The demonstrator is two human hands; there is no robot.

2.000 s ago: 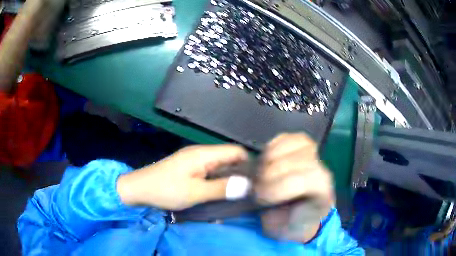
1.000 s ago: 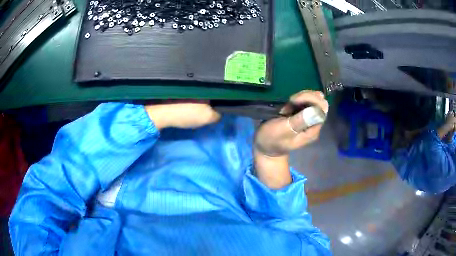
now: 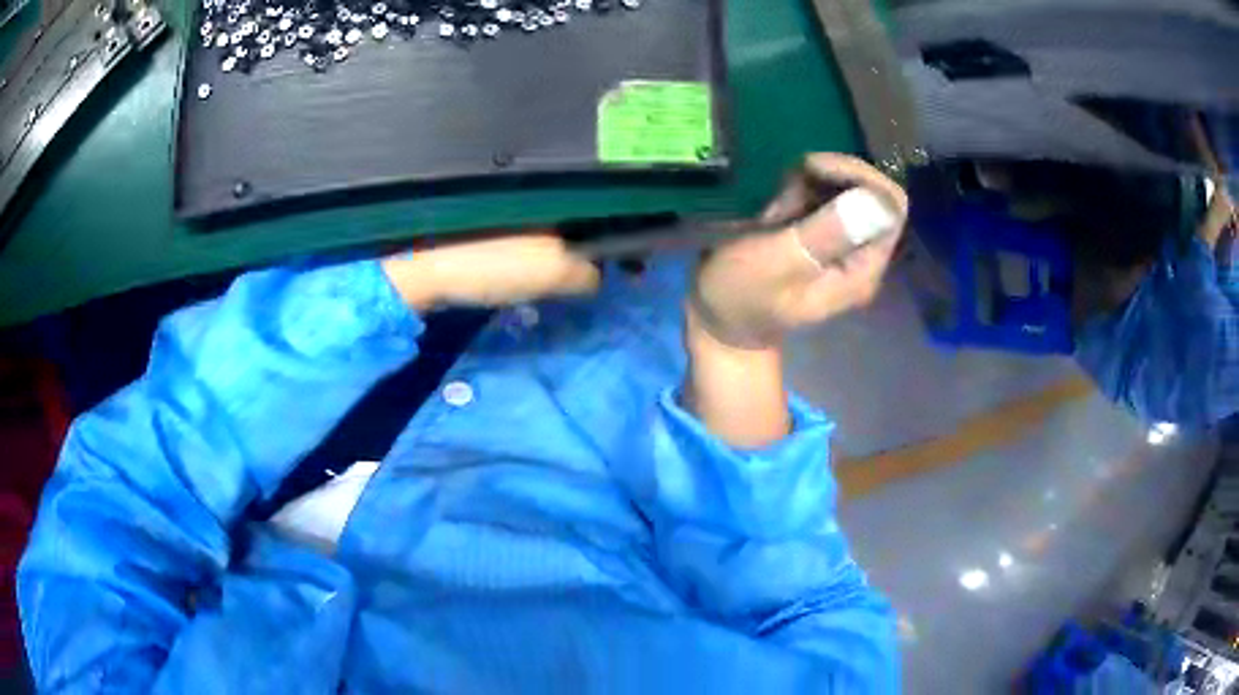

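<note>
A dark, narrow metal plate [image 3: 659,239] is seen nearly edge-on and blurred between my hands, just off the bench's front edge. My left hand [image 3: 496,269] is at its left end, with the fingers mostly hidden. My right hand [image 3: 802,258] is closed around its right end, the thumb in a white finger cot. The black parts tray [image 3: 394,129] lies beyond my hands. Small ring parts [image 3: 449,19] are piled in its far part, cut off by the frame's top. A green label [image 3: 656,122] is at its near right corner.
Silver-grey stacked plates [image 3: 61,95] lie at the upper left on the green bench [image 3: 781,102]. A single bar [image 3: 870,82] lies right of the tray. A blue crate [image 3: 1006,278] is below, at right. A person's blue sleeve [image 3: 1169,333] shows at far right.
The view has turned, and the tray now sits higher with fewer rings in sight. My hands have moved apart since the earliest frame. The plate shows more plainly between them.
</note>
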